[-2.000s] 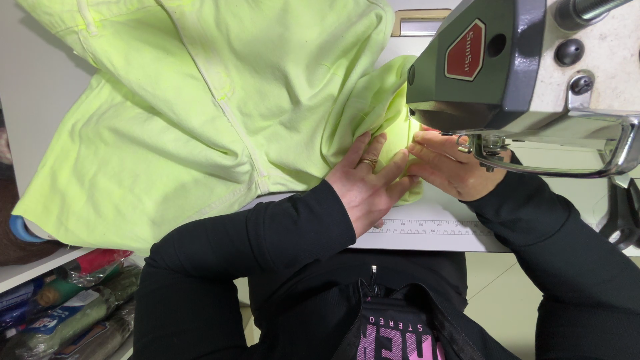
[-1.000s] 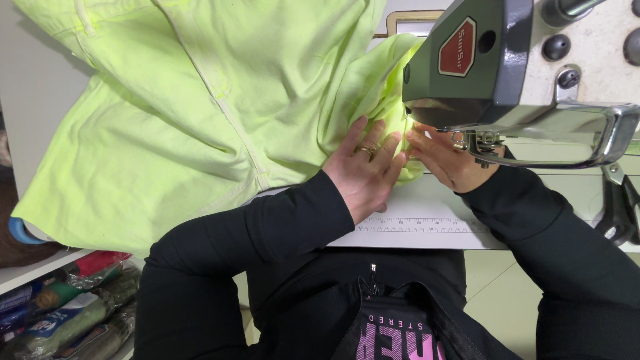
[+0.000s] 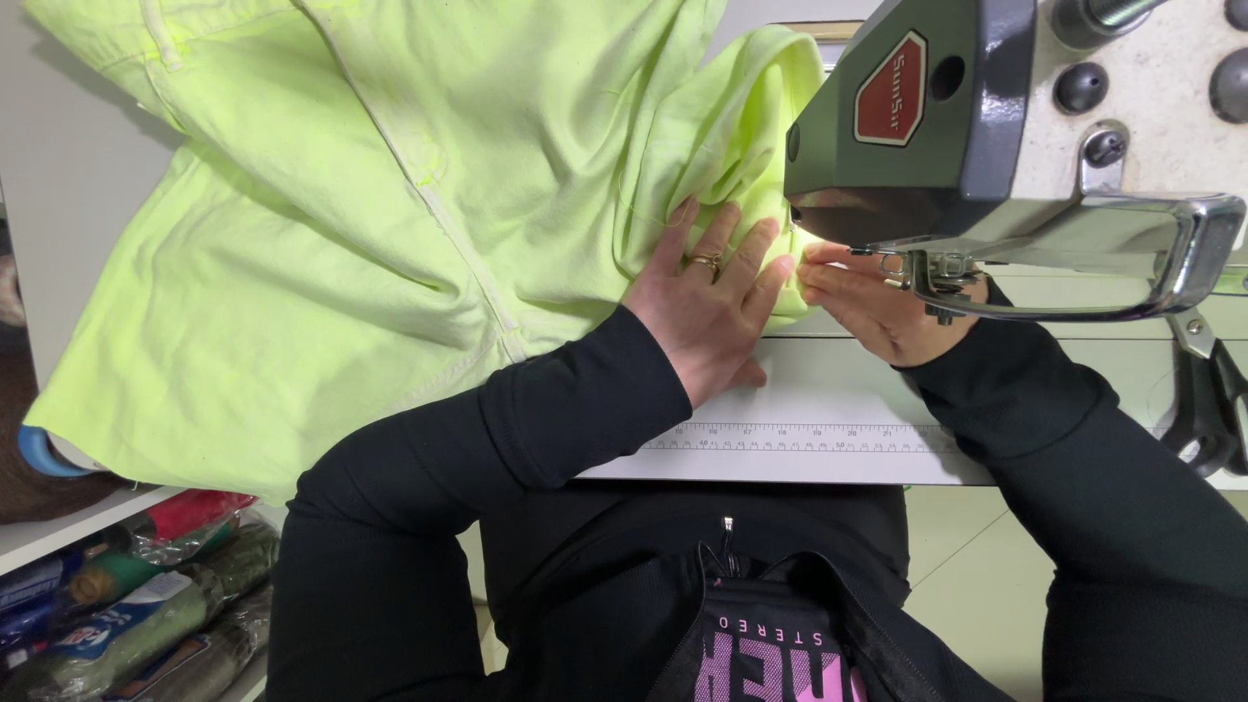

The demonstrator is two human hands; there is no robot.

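A neon yellow-green fabric garment (image 3: 322,244) with seams and belt loops spreads over the left and middle of the table. Its bunched right end lies under the head of a SunSir sewing machine (image 3: 907,127). My left hand (image 3: 707,297), with a ring on one finger, rests with spread fingers on the fabric, just left of the machine head. At the fabric's right edge, my right hand (image 3: 882,297) pinches the cloth between thumb and fingers, partly hidden behind the machine's metal guard. The needle and presser foot are hidden by the head.
A printed ruler scale (image 3: 799,437) runs along the table's front edge. Black-handled scissors (image 3: 1204,390) lie at the right. Bagged thread or yarn (image 3: 146,624) fills a shelf at the lower left. A thread cone (image 3: 44,478) stands partly under the garment's left corner.
The fabric near the machine has shifted and bunched into a taller fold beside the head. Both hands remain close to the same spots.
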